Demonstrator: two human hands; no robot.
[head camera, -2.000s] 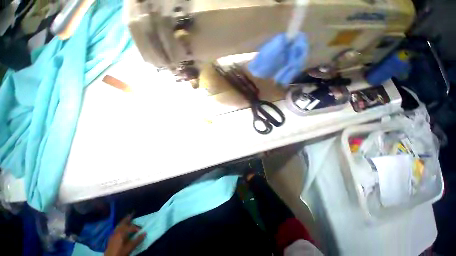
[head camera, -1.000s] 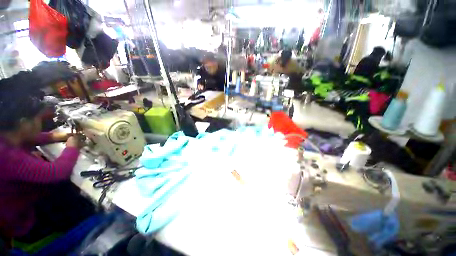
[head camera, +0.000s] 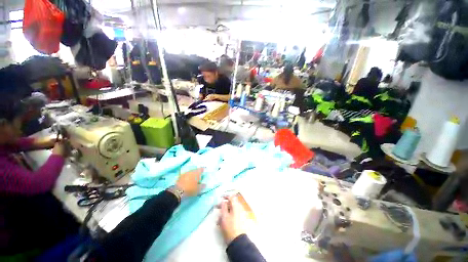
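A loose heap of aqua fabric (head camera: 179, 158) lies across the white table, its far part glared to near white. My left hand (head camera: 190, 182) reaches from a dark sleeve and rests on the heap; whether it grips a fold I cannot tell. My right hand (head camera: 232, 215) is on the table to the right of the heap, fingers bent, beside an orange-brown ruler (head camera: 245, 205). The fingertips are near the fabric's edge and the ruler; glare hides whether they hold anything.
A cream sewing machine (head camera: 379, 217) stands at the right, with a white thread cone (head camera: 369, 184) behind it. A red cloth (head camera: 292, 147) lies beyond the heap. At left, a person in a magenta sleeve (head camera: 41, 171) works at another machine (head camera: 105, 146), with dark scissors (head camera: 95, 194) near it.
Both my hands have come into view over the table, the left on the aqua heap. The heap's near part has shifted and spread toward me. The view has tilted slightly.
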